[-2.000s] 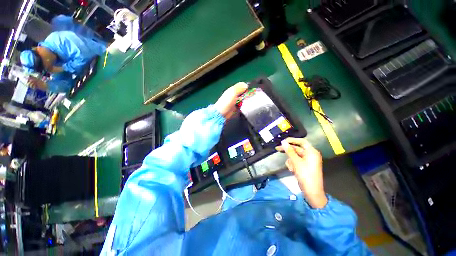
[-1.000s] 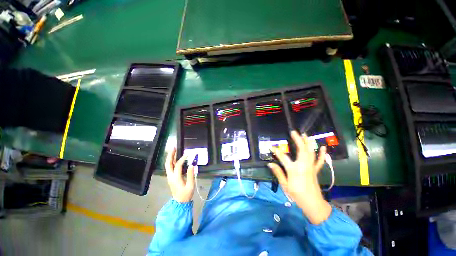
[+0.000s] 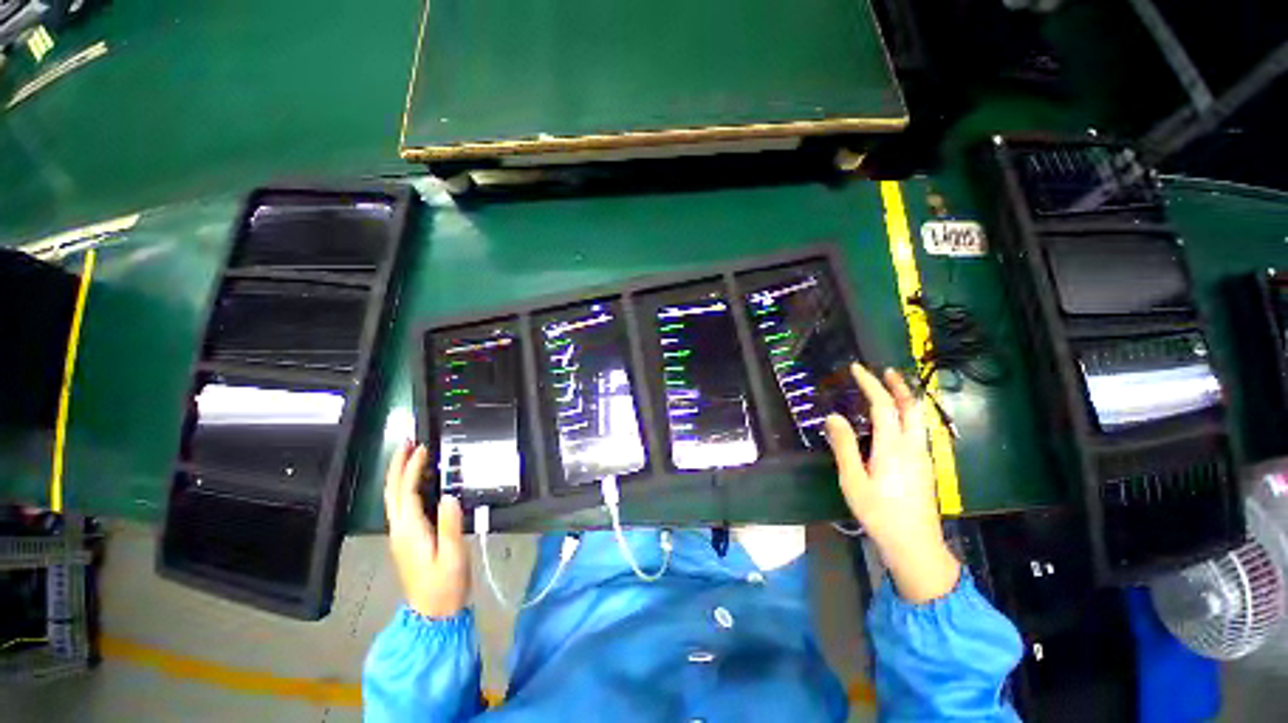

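The phone tray (image 3: 530, 314) lies on the green bench in front of me, slightly tilted. Its four smartphones show lists of text lines; the leftmost phone (image 3: 482, 403) and the rightmost phone (image 3: 802, 346) sit at its ends. White USB cables (image 3: 612, 494) run from the lower edges of the two left phones. My left hand (image 3: 428, 540) is at the tray's lower left corner, fingers apart, holding nothing. My right hand (image 3: 893, 473) is at the lower right corner, fingers spread, fingertips over or beside the rightmost phone; contact cannot be told.
Another tray of dark phones (image 3: 370, 304) lies at left, and one more (image 3: 1059, 370) at right. A raised green board (image 3: 650, 71) stands behind. Yellow tape (image 3: 904, 269), a barcode label (image 3: 953, 237) and a coiled black cable (image 3: 961, 343) are right of the tray. A fan (image 3: 1226, 599) is far right.
The phone lifted earlier lies in the tray. The screens changed from red and green lines with coloured buttons to text lists. My right hand moved from over the lower screens to the right corner.
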